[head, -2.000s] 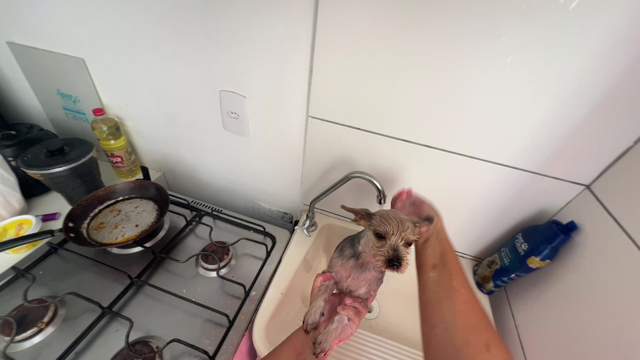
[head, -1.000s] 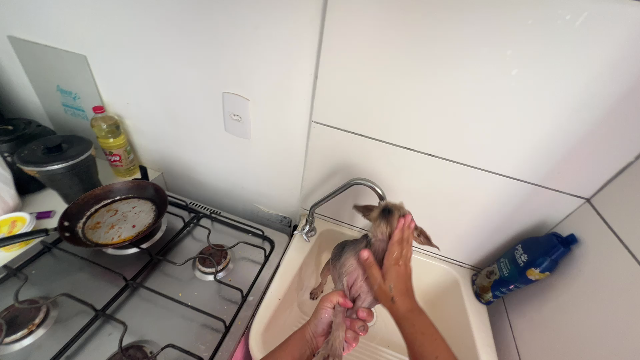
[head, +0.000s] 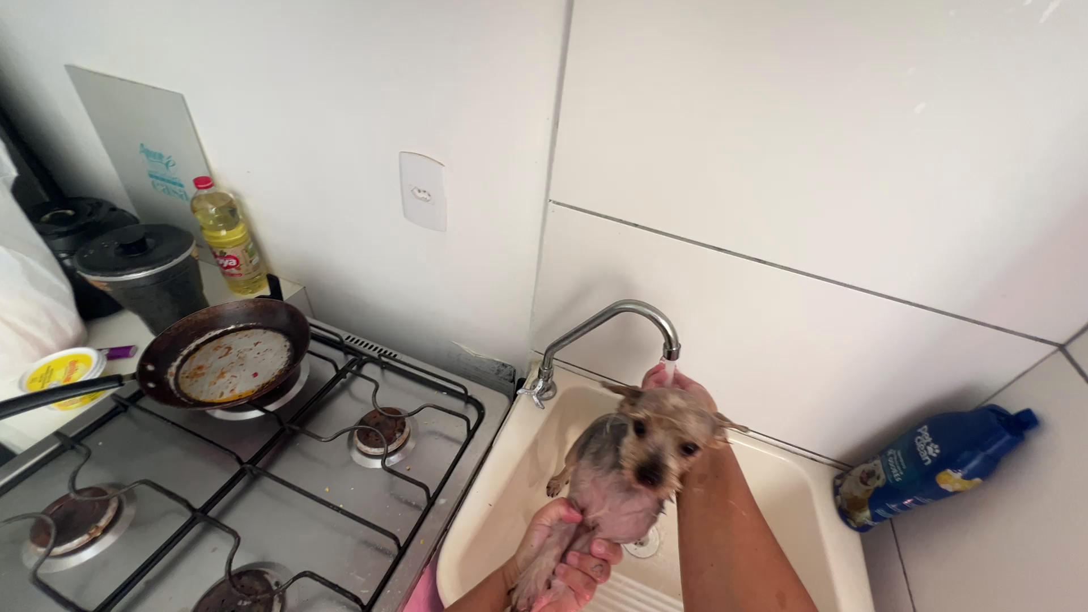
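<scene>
A small wet dog (head: 625,467) is held upright over the cream sink (head: 476,531), its face toward me. My left hand (head: 565,557) grips its front legs low on the body, fingers wrapped around them. Behind the dog's head, my right hand (head: 680,382) is raised under the spout of the chrome faucet (head: 629,308), where water runs down. The dog's head hides part of that hand, so its fingers are only partly visible.
Left of the sink stands a gas stove (head: 442,476) with a dirty frying pan (head: 234,357). Beyond are an oil bottle (head: 228,238) and a lidded dark pot (head: 140,272). A blue pet shampoo bottle (head: 931,463) leans at the sink's right edge.
My right hand has moved from the dog's head and neck up to the faucet's stream. The dog's face, turned away a second ago, now points toward me. My left hand still holds it.
</scene>
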